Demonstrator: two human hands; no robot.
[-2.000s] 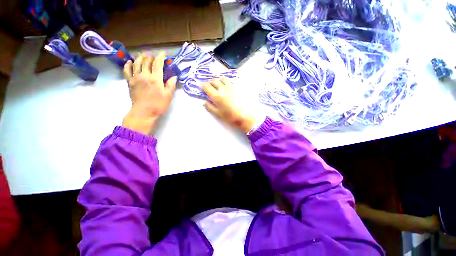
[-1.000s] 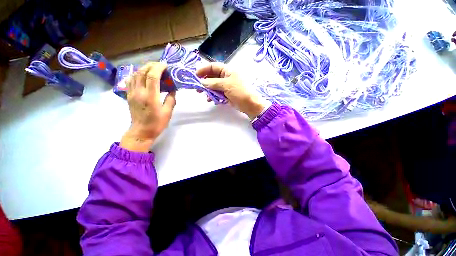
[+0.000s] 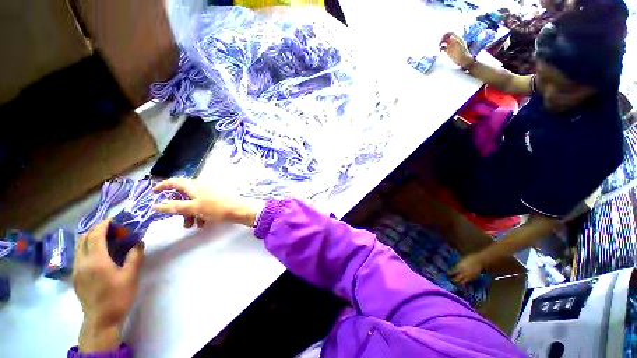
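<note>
My left hand (image 3: 106, 283) holds a small dark blue-purple retail box (image 3: 124, 236) with an orange-red spot, low at the left. A lilac and white charging cable bundle (image 3: 148, 203) lies against the box's right end. My right hand (image 3: 199, 204) has its thumb and fingers around the cable's loops. How far the cable sits in the box is hidden. Another looped cable bundle (image 3: 106, 203) lies just behind. A printed box (image 3: 59, 253) stands left of my left hand, and a box with a cable loop (image 3: 24, 246) is at the left edge.
A large lilac cable pile (image 3: 279, 91) under clear plastic covers the table's far middle. A black smartphone (image 3: 185, 148) lies before it. An open brown carton (image 3: 129, 56) and flap (image 3: 84, 171) are at far left. A person (image 3: 552, 140) in dark clothes is at the right, reaching into a floor carton (image 3: 504, 297).
The view has swung right, bringing the other person into the picture. Both hands remain at the box and cable. The right hand's fingers are now more spread over the loops.
</note>
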